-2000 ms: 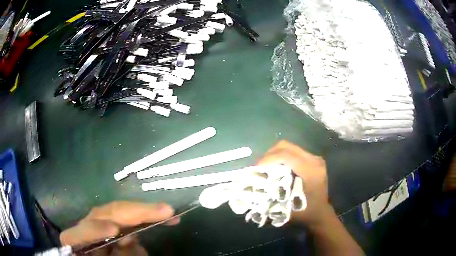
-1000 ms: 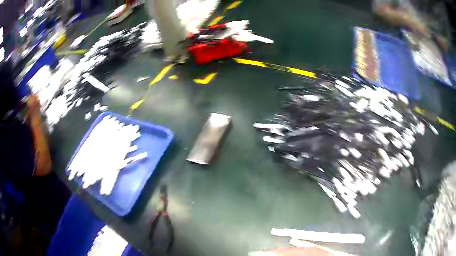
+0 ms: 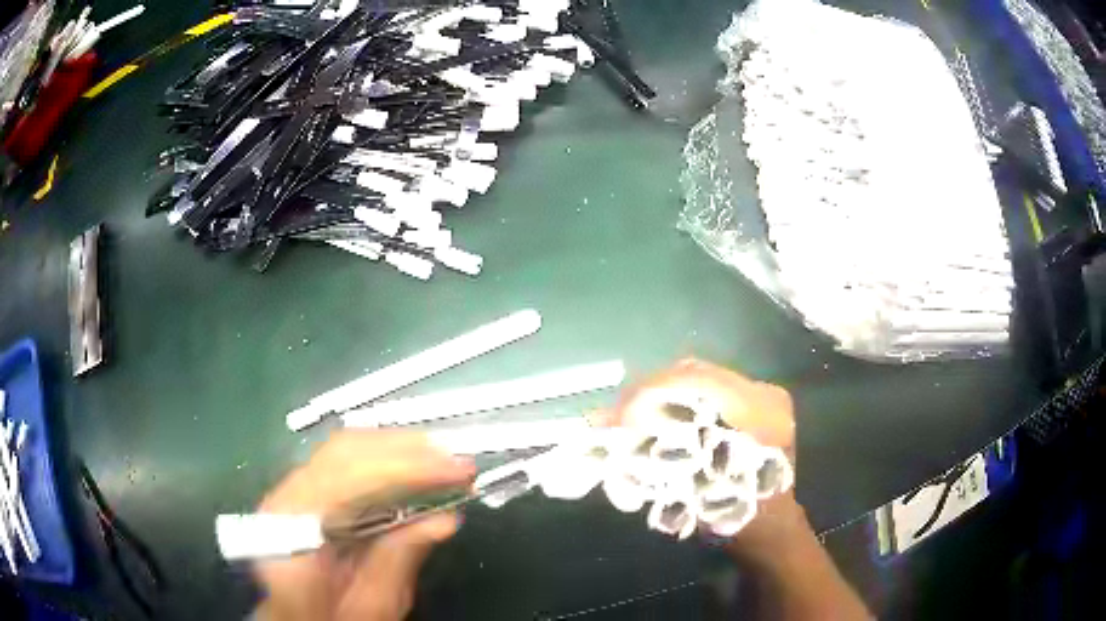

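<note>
My right hand [image 3: 728, 406] holds a bunch of white tube housings [image 3: 697, 473], their open ends facing left and toward me. My left hand [image 3: 364, 503] pinches a dark inner strip [image 3: 388, 522] with a white end block [image 3: 269, 535]. The strip's far tip is at the mouth of one housing at the bunch's left side; whether it is inside is unclear. Two white housings [image 3: 418, 370] lie on the green table behind my hands, and a third lies partly hidden behind my left hand.
A strip pile [image 3: 328, 121] lies at the upper left, a clear bag of housings [image 3: 873, 182] at the upper right. At left are a metal bar [image 3: 85, 301], a blue tray [image 3: 46, 485], dark-handled pliers [image 3: 119, 534] and a red holder [image 3: 49, 107]. A picture card [image 3: 934, 503] is at lower right.
The view swung left and came back. Compared with two seconds ago, my left hand has moved right with the strip, whose tip is now close against the bunch.
</note>
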